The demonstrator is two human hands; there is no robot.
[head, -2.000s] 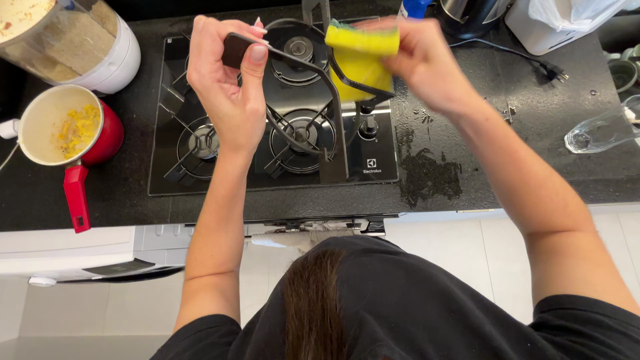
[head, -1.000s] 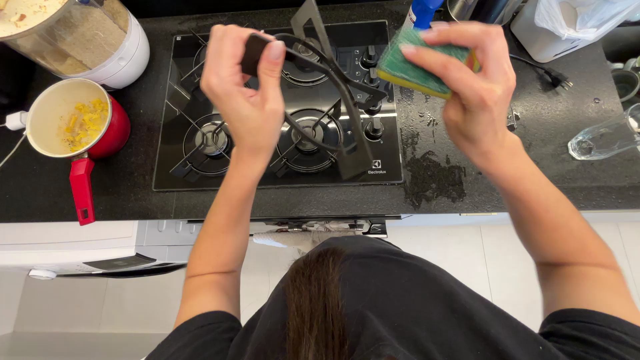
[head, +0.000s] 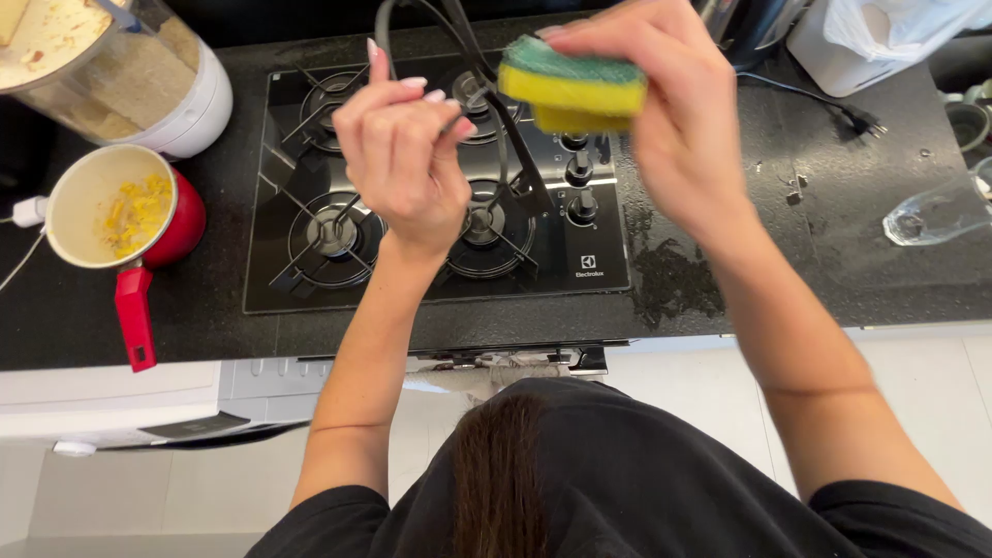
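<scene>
My left hand [head: 407, 147] grips a black metal pan support [head: 508, 136], a curved frame with flat arms raised above the gas cooktop [head: 418, 293]. Slightly blurred, my right hand [head: 686, 108] holds a yellow and green scrub sponge [head: 573, 81] by its right end, green side up, close to the upper part of the support. Whether sponge and metal touch cannot be told. Below lie several burners, among them the front left one [head: 333, 232] and the front right one [head: 482, 225], with control knobs [head: 581, 205] along the cooktop's right side.
At left, a red saucepan [head: 182, 225] with yellow food residue stands by a clear container with a white base [head: 194, 108]. To the right are wet patches on the black counter [head: 674, 279], a black plug [head: 864, 122], a white bin with a bag [head: 829, 58] and a clear glass [head: 930, 213].
The sponge was beside the support's right side a second ago, and my right hand has moved it back left. The support has turned in my left hand, whose grip looks different.
</scene>
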